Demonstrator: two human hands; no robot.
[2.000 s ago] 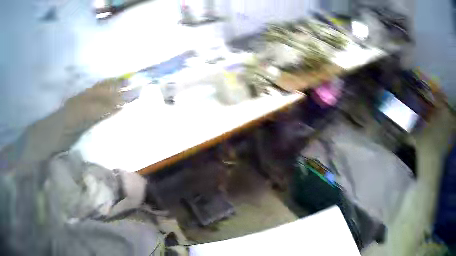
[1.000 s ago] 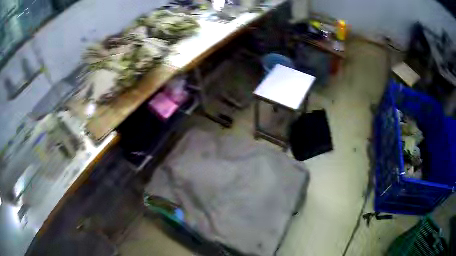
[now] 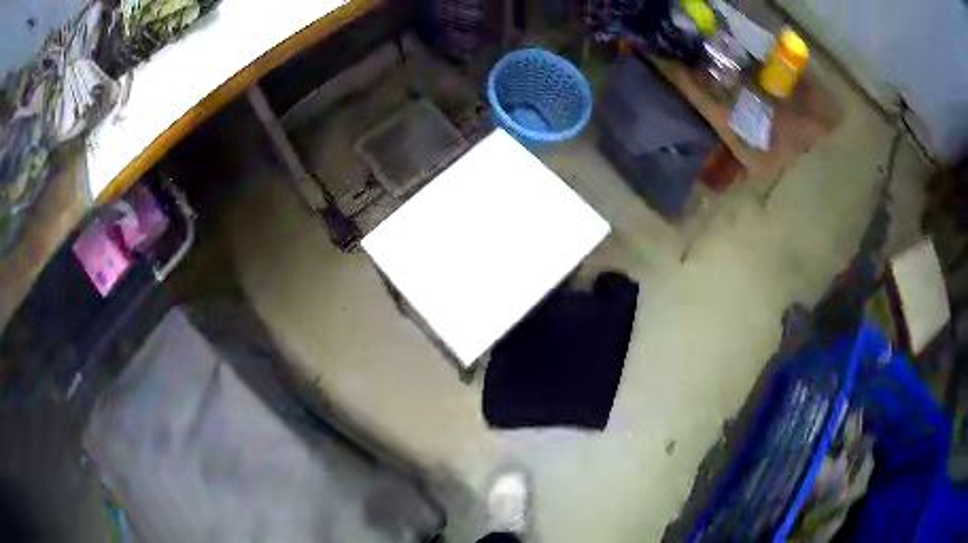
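Neither of my hands is in view. Nearest in front of me are a stool with a bright white top (image 3: 486,246) and a black cloth-like item (image 3: 560,361) on the floor against its lower right side. A grey cover cloth (image 3: 212,435) drapes over something low at the lower left. A light shoe tip (image 3: 510,498) shows at the bottom edge.
A blue basket (image 3: 539,95) stands behind the stool. A white table with a wooden edge (image 3: 228,90) at upper left bears green and grey garment pieces (image 3: 74,90). Pink item (image 3: 117,239) below it. Blue crate (image 3: 902,392) at right holds cloth. Yellow bottle (image 3: 784,64) at upper right.
The view has swung right and moved closer to the stool. The stool is now central and larger, and the cloth-covered item has shifted to the lower left. My sleeve area has left view.
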